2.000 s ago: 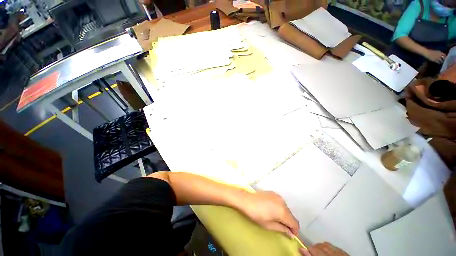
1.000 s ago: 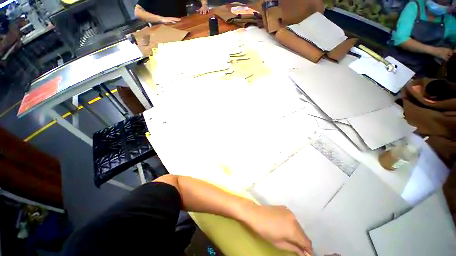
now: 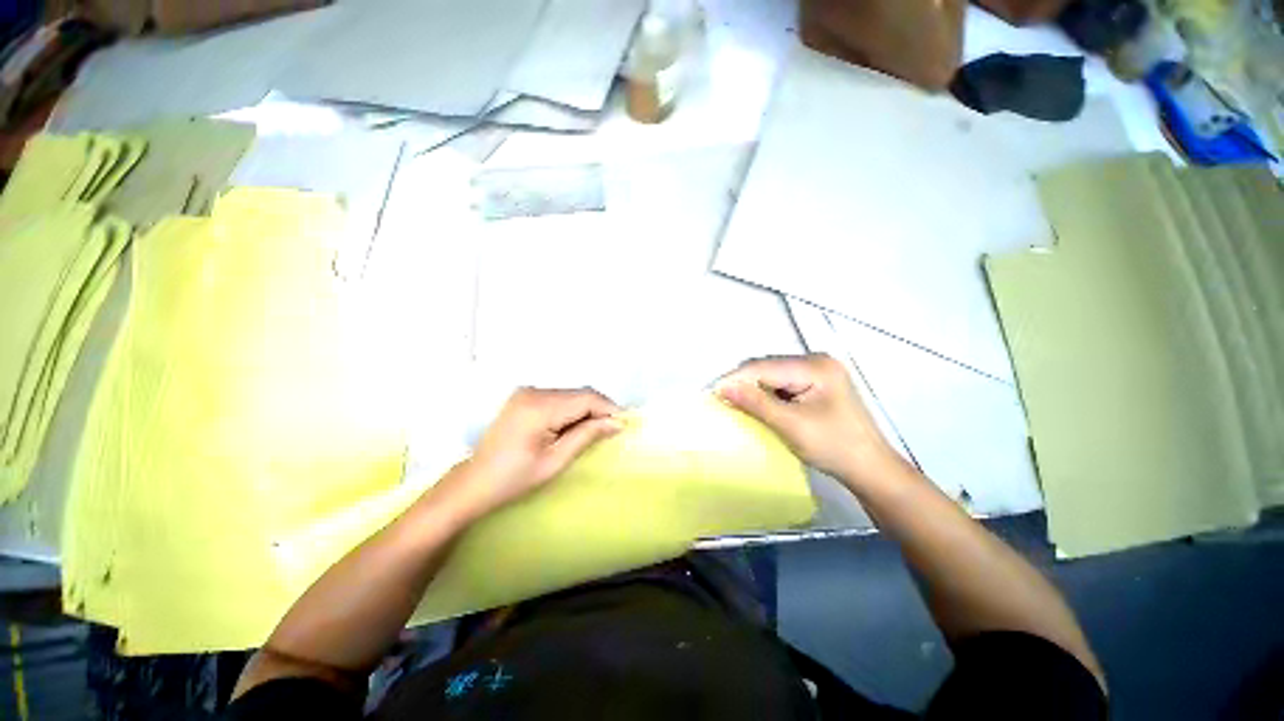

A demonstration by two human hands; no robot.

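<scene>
A yellow lining panel [image 3: 606, 514] lies over the near table edge and the dark apron, its yellow face up. My left hand [image 3: 542, 434] pinches its far edge between thumb and fingers, left of centre. My right hand [image 3: 806, 409] pinches the same edge a little to the right, the fingertips facing my left hand. The stretch of edge between the hands glares white, so its detail is hard to see. A fanned stack of yellow panels [image 3: 183, 465] lies at the left, with more yellow panels [image 3: 49, 324] beyond it.
Overlapping khaki-side panels [image 3: 1127, 366] lie at the right. Grey-white sheets [image 3: 859, 211] cover the middle and far side. A bottle with amber contents [image 3: 652, 71], a brown bag part [image 3: 887, 35], a dark cloth scrap [image 3: 1021, 88] and a blue tray [image 3: 1204, 120] are at the far side.
The view has swung right and down onto the work. Both hands now show fully, pinching the panel edge; before, my right hand was mostly cut off by the lower edge. The khaki stack has come into view.
</scene>
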